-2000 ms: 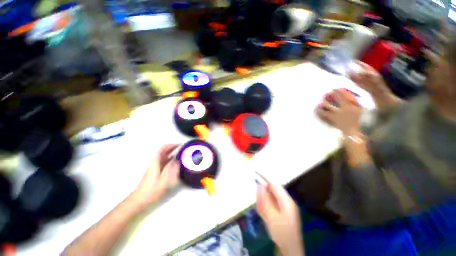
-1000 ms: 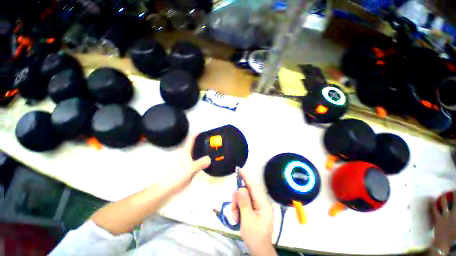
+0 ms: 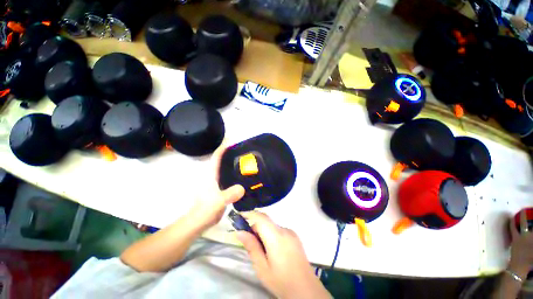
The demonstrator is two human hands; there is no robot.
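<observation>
My left hand (image 3: 219, 201) holds a black speaker (image 3: 272, 169) on the white bench, its thumb on the face with the orange plus and minus marks. My right hand (image 3: 277, 248) grips a USB plug (image 3: 238, 221) with a dark body, its metal tip just below the speaker's lower edge; they look apart. To the right, a second black speaker (image 3: 339, 190) has a glowing white-purple light ring, an orange strap and a thin cable (image 3: 338, 245) running down from it.
Several black speakers (image 3: 131, 129) stand on the bench (image 3: 87, 190) at left. A red speaker (image 3: 424, 198), two dark ones and a lit one (image 3: 380, 102) are at right. A printed card (image 3: 264, 95) lies behind, near a metal post (image 3: 336, 44). Another person's hand (image 3: 519, 248) is at the right edge.
My right hand and plug have moved left, to below the held speaker. The lit speaker's ring has turned from cyan to white-purple. The view has shifted.
</observation>
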